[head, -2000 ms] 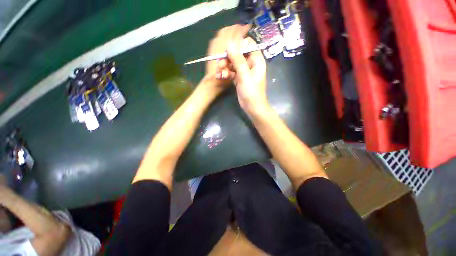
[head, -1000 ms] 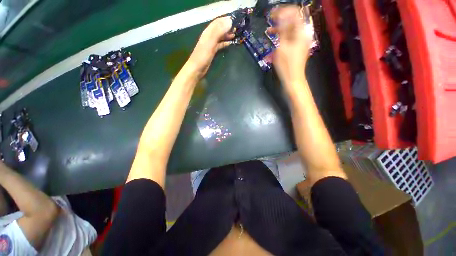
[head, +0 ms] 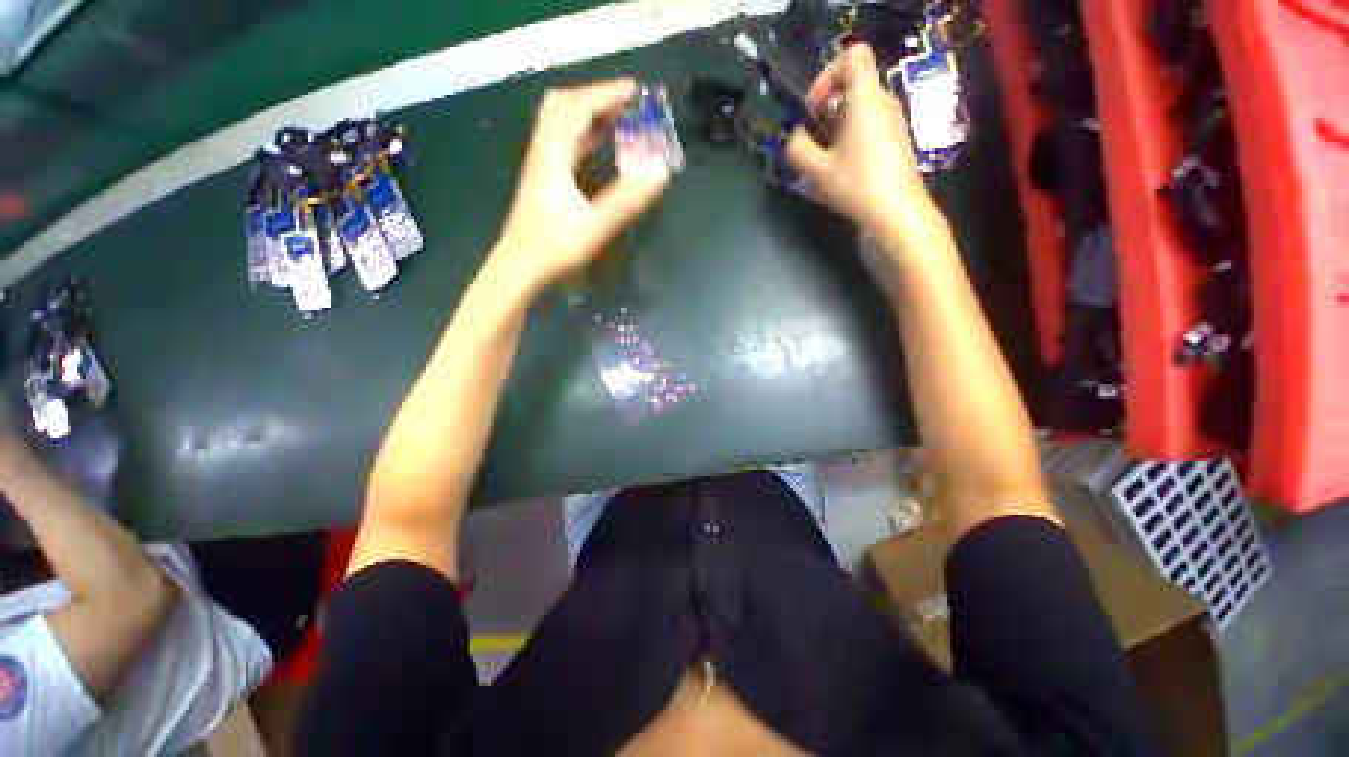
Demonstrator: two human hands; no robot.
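Note:
My left hand (head: 570, 192) holds a circuit board (head: 648, 130), silvery with some blue, between thumb and fingers above the mat. My right hand (head: 873, 155) is at the right board pile (head: 935, 104), its thumb and finger curled around something dark. Whether they grip it is unclear. A thin dark strip with a pale tip lies just left of its fingers. A small black part (head: 718, 111) lies between the hands. Red-pink specks (head: 666, 388) lie on a shiny clear sheet (head: 621, 380) nearer me. I cannot make out the tweezers.
A fanned board pile (head: 329, 215) lies at left, with a smaller cluster (head: 67, 362) farther left. Red trays (head: 1147, 222) with dark parts stand at right. A person's arm (head: 74, 533) is at lower left. A cardboard box (head: 1095, 577) and a white crate (head: 1191, 533) are below right.
The hands were together with the tweezers, then parted. My left hand has moved left and down from the right pile, now with a board. My right hand remains at the pile.

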